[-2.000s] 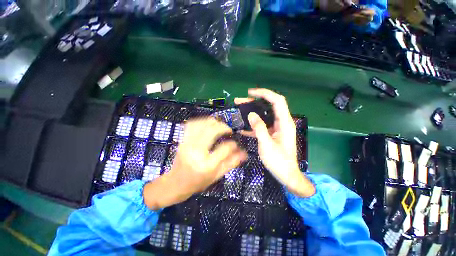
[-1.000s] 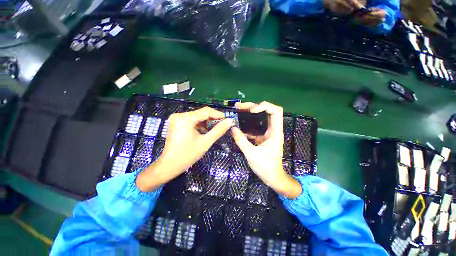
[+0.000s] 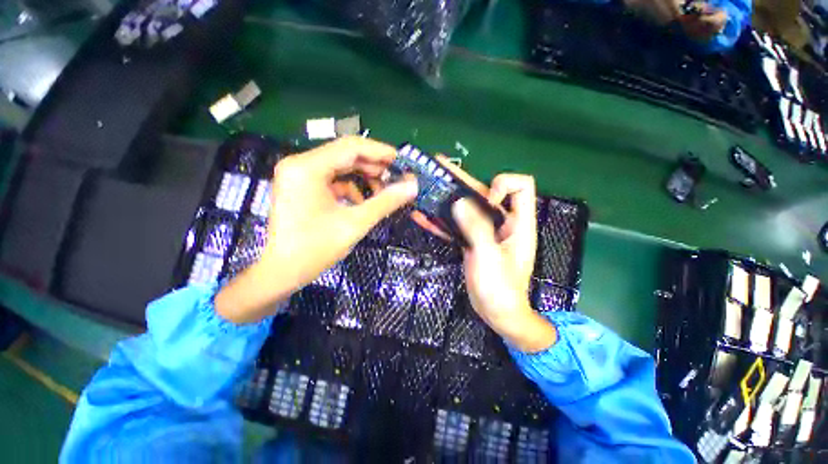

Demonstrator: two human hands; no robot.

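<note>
A black phone housing (image 3: 474,222) with a blue-green circuit board (image 3: 436,188) at its left end is held above the tray. My right hand (image 3: 497,245) grips the housing's right end, thumb on top. My left hand (image 3: 320,213) holds the board end between thumb and fingers. A row of small pale squares shows along the board's upper left edge. The black blister tray (image 3: 413,313) lies below, with pale keypads (image 3: 290,394) in some pockets. Fingers hide parts of the phone.
Empty black trays (image 3: 123,263) lie at left. Pale displays (image 3: 321,128) lie beyond the tray. A right-hand tray (image 3: 688,313) holds long white pieces and a yellow loop (image 3: 753,381). Dark phone units (image 3: 685,178) lie on the green bench. A plastic bag (image 3: 413,32) and another person's hands (image 3: 694,16) are at the far side.
The phone has turned, and more of its board shows between my hands. My left hand has shifted left and up in view. The surroundings have shifted with the camera.
</note>
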